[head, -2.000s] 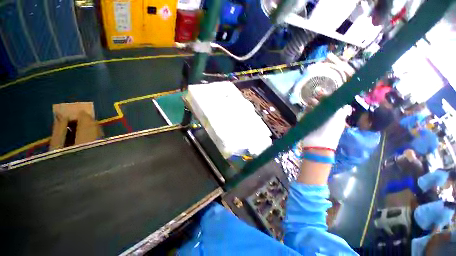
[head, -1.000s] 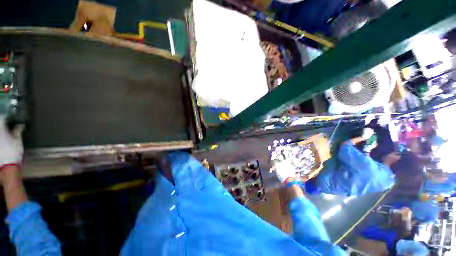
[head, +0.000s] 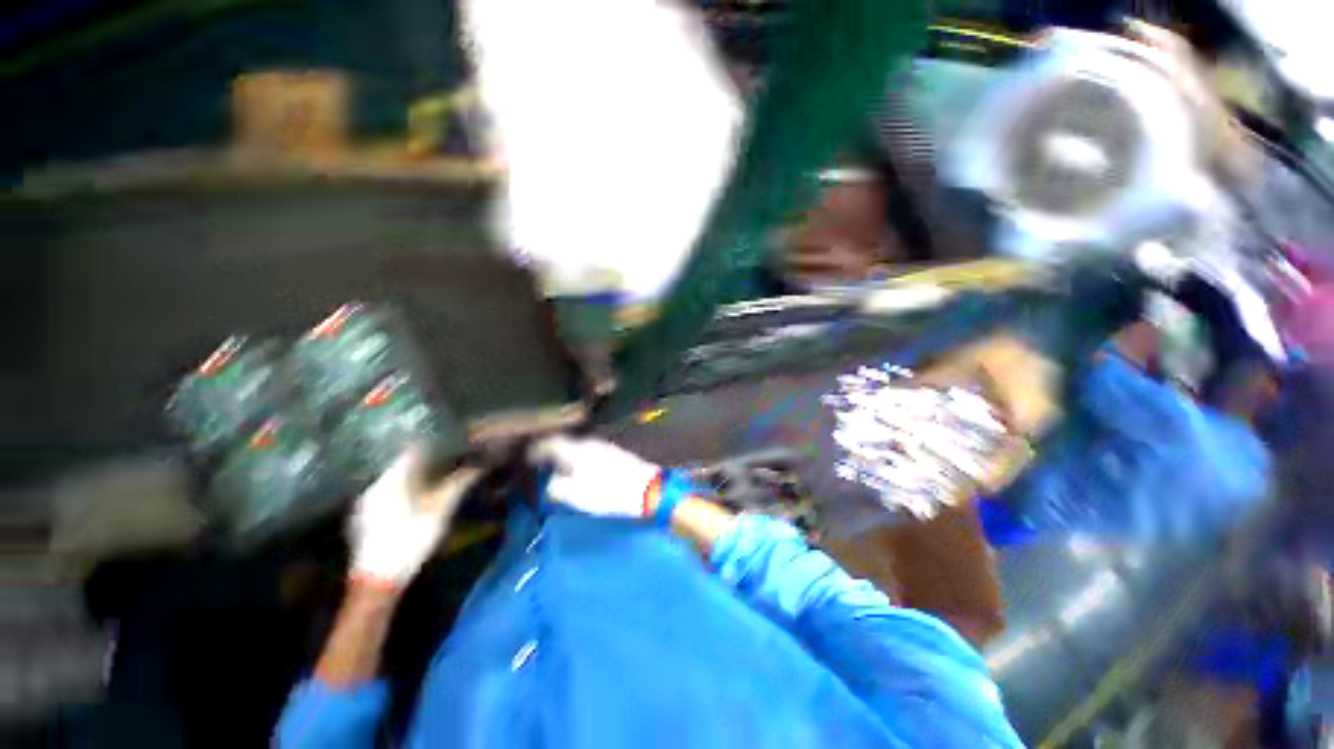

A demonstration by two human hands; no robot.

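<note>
A solder pallet with four pale green circuit boards [head: 300, 417] is tilted over the near edge of the conveyor belt [head: 88, 278]. My left hand [head: 402, 520], in a white glove, holds the pallet at its near right corner. My right hand [head: 597, 477], in a white glove with a blue wrist band, is in front of my body at the belt's end; its fingers are blurred, and I cannot tell if they hold anything. Another pallet [head: 761, 483] lies on the side bench, partly hidden behind my right arm. The whole frame is motion-blurred.
A heap of small silvery-white pieces [head: 914, 439] lies on the side bench by an open carton [head: 1010, 384]. A green post [head: 761, 190] slants past a white-covered box [head: 607, 132]. A white fan [head: 1075, 147] stands behind. A person in blue [head: 1178, 439] is at the right.
My left hand has brought the pallet rightward from the belt's far left. My right hand has left the white heap and moved left to the belt's end. The view has shifted.
</note>
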